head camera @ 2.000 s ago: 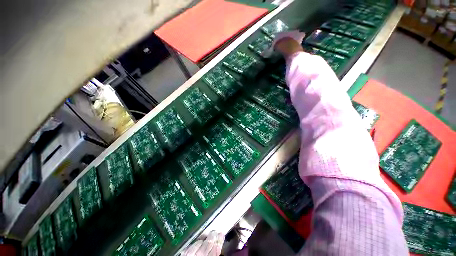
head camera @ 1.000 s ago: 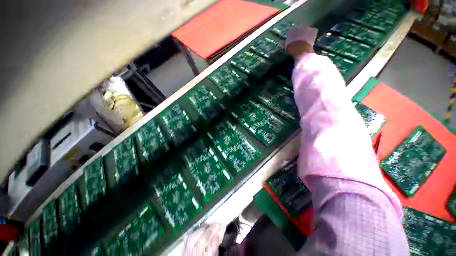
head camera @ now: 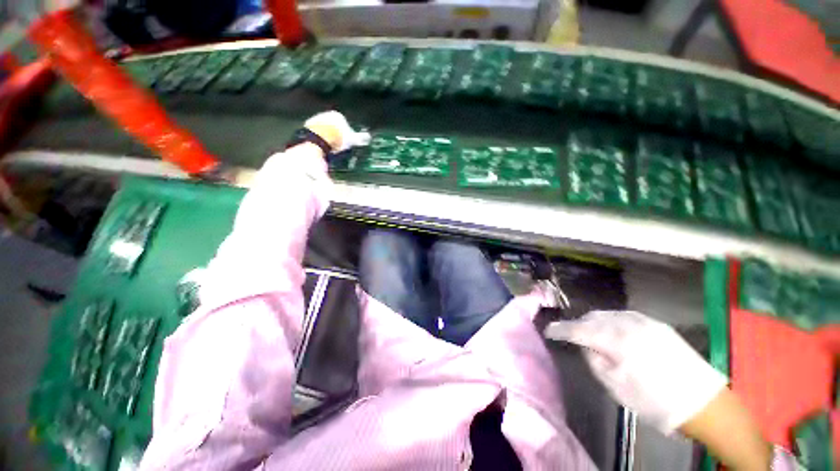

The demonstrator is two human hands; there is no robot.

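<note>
Green circuit boards lie in two rows on the dark conveyor belt. My left hand (head camera: 333, 132), in a white glove with a black band at the wrist, is over the near row. Its fingertips are at the left end of a board (head camera: 410, 155); whether they grip it cannot be told. Another board (head camera: 508, 166) lies just to the right. My right hand (head camera: 645, 363), in a white glove, is in front of my body at the right, away from the belt, with its fingers pointing left. No board shows in it.
A green mat (head camera: 175, 207) with several loose boards is at the left. A red mat (head camera: 778, 368) with boards near it is at the right. The pale near rail (head camera: 516, 216) crosses the view. A red-orange wrapped post (head camera: 124, 97) slants across the belt's left end.
The view has swung left along the belt. My right hand has come back from the belt's far row to near my body. My left hand has moved from the near rail to over the belt.
</note>
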